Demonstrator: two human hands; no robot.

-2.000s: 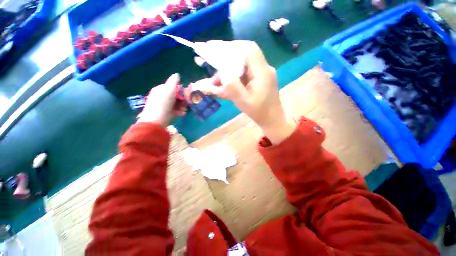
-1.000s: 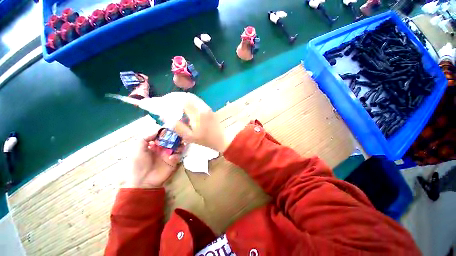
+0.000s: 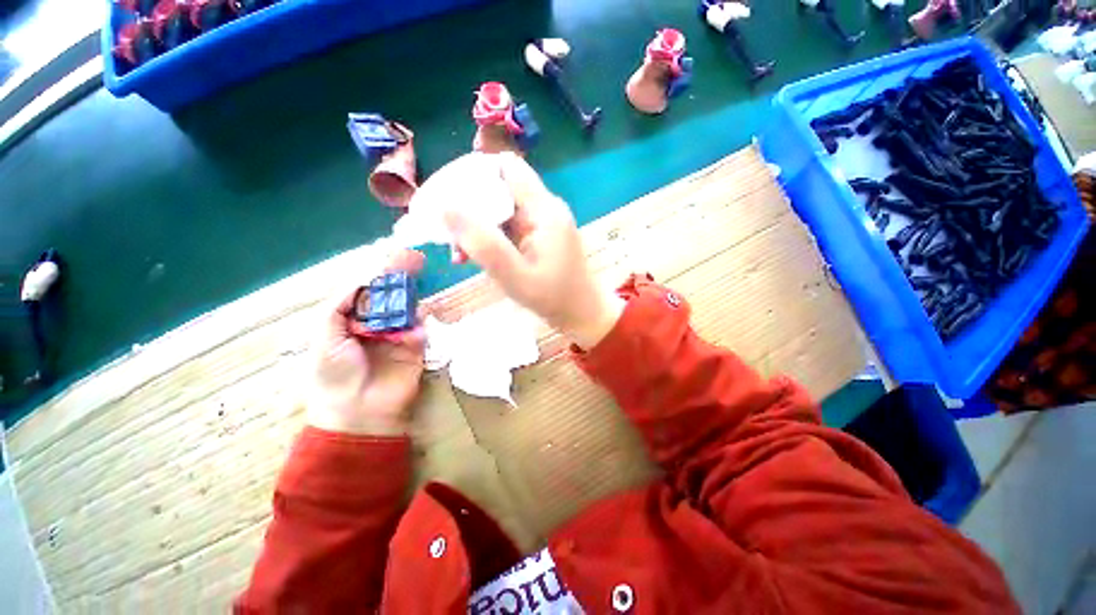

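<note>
My left hand (image 3: 369, 378) holds a figurine body (image 3: 387, 303) over the cardboard's far edge, with its blue-black checked piece facing up. My right hand (image 3: 535, 246) holds the white glue bottle (image 3: 463, 192) just above and right of that body. The bottle is washed out by glare and its nozzle cannot be made out clearly. A crumpled white tissue (image 3: 487, 351) lies on the cardboard mat (image 3: 697, 336) just right of my left hand.
On the green belt (image 3: 240, 204) lie figurine bodies (image 3: 657, 75) and black limb parts (image 3: 563, 82). A blue tray of red-topped bodies (image 3: 240, 54) is at the far left. A blue tray of black parts (image 3: 829, 264) is at right, above a dark crate (image 3: 955, 463). Patterned clothing shows at the right edge.
My left hand has taken up a body and turned it checked side up. My right hand has moved from over the belt to beside it, then slightly up and right. The belt parts have shifted right.
</note>
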